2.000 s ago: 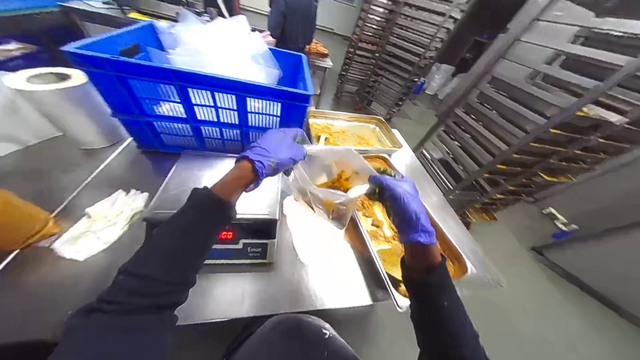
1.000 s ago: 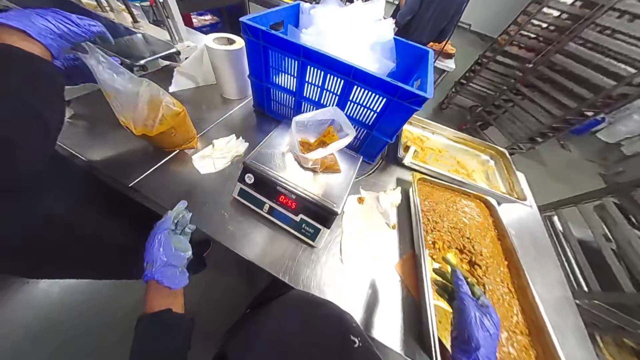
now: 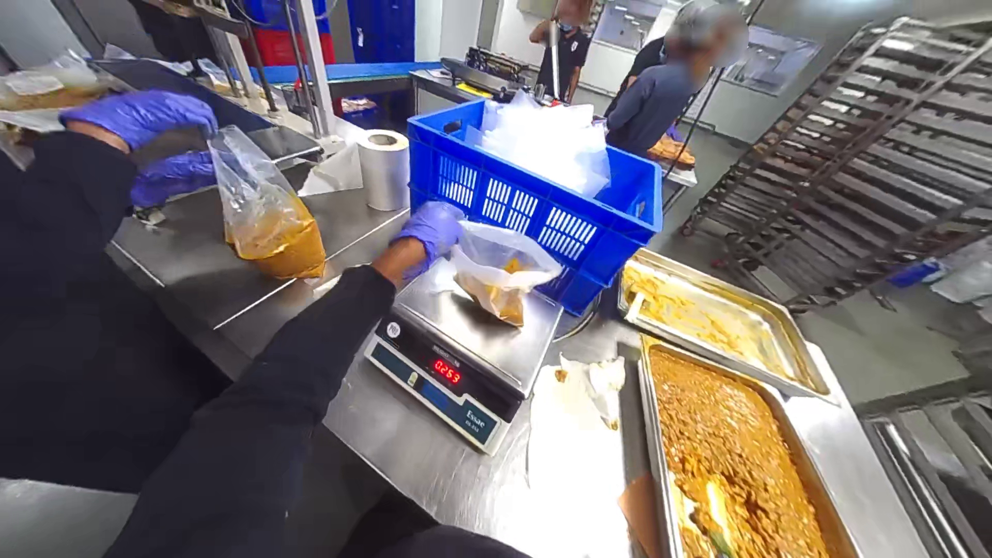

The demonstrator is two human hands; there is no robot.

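My left hand (image 3: 435, 236), in a purple glove, holds the left rim of an open clear plastic bag (image 3: 496, 271). The bag stands on the steel plate of a digital scale (image 3: 446, 380), with some orange-brown food in its bottom; red digits glow on the scale's front. My right hand is out of view. Right of the scale, a deep steel tray (image 3: 732, 434) holds chunky brown food, and a yellow and green utensil-like object (image 3: 718, 508) lies in it near the bottom edge. A stained white cloth or paper (image 3: 577, 434) lies between scale and tray.
A blue plastic crate (image 3: 535, 194) with clear bags stands behind the scale. A second steel tray (image 3: 713, 322) has yellow residue. At left are a filled bag (image 3: 271, 232), a co-worker's gloved hands (image 3: 147, 120) and a film roll (image 3: 384, 170). Rack trolleys and other people are beyond.
My left hand has moved from near the table's front edge to the bag on the scale. My right hand, in the brown food a second ago, has left view. The view has shifted.
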